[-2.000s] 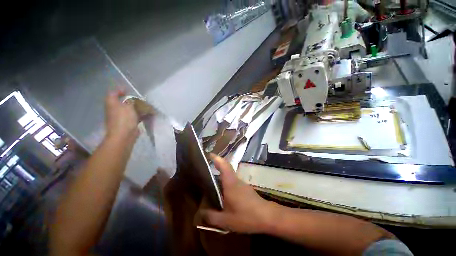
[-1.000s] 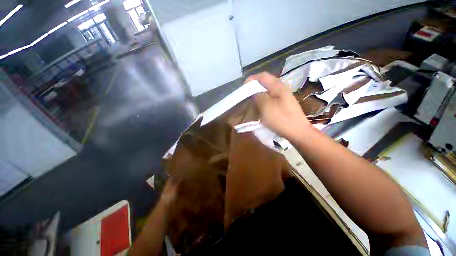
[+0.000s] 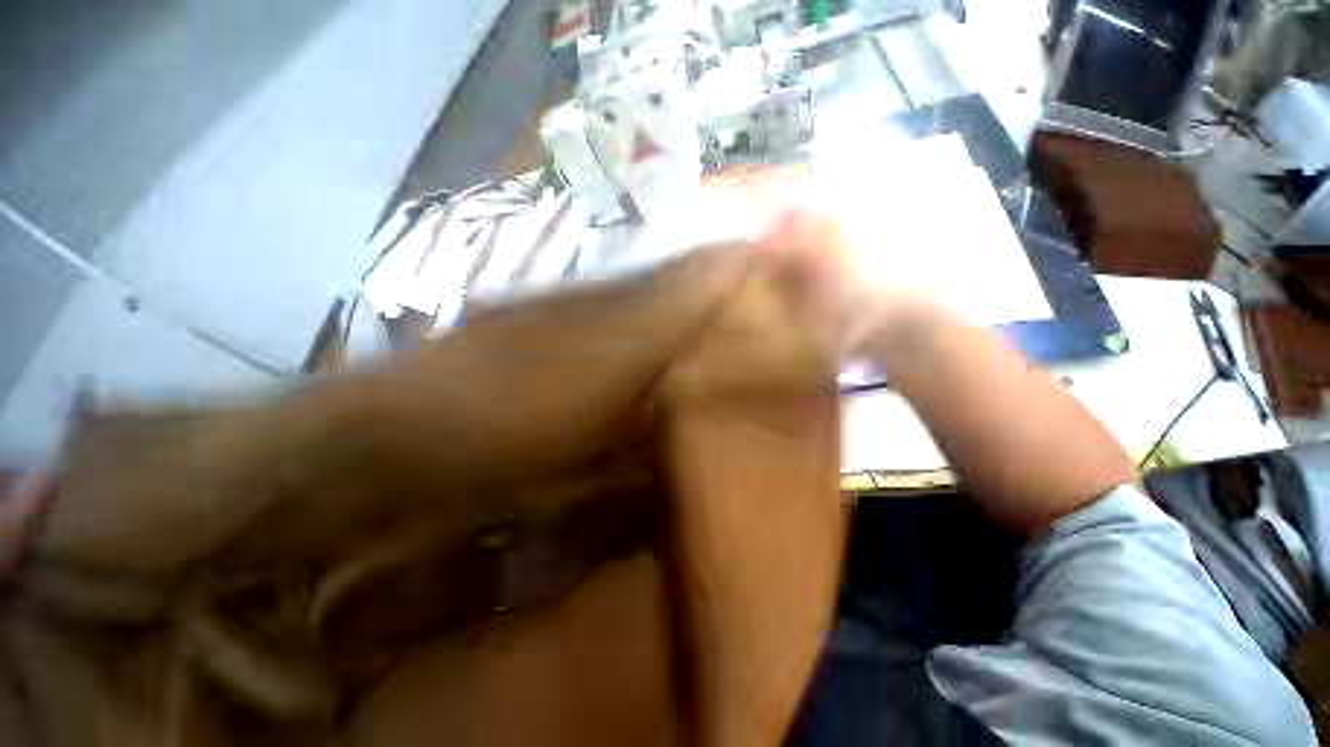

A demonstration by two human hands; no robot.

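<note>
A large brown garment panel (image 3: 481, 438), blurred by motion, stretches from the left edge to the middle and hangs down in front of me. My right hand (image 3: 817, 285) is shut on its upper right corner, in front of the bright bed plate (image 3: 934, 219). My left hand is not visible; the cloth fills the left side. The white sewing machine head (image 3: 649, 139) with a red triangular logo stands behind the cloth. The clamp area is hidden or lost in glare.
White pocket pieces with brown bands (image 3: 474, 256) lie in a bunch left of the machine head. A dark brown stack (image 3: 1123, 204) stands below the control panel (image 3: 1138, 66). Dark snips (image 3: 1211, 329) and a cord lie on the white table at right. Grey-white cloth hangs at far right.
The view has swung back to the right, towards the machine. The brown panel is now raised and spread across the view, held by my right hand. My left hand has gone out of sight.
</note>
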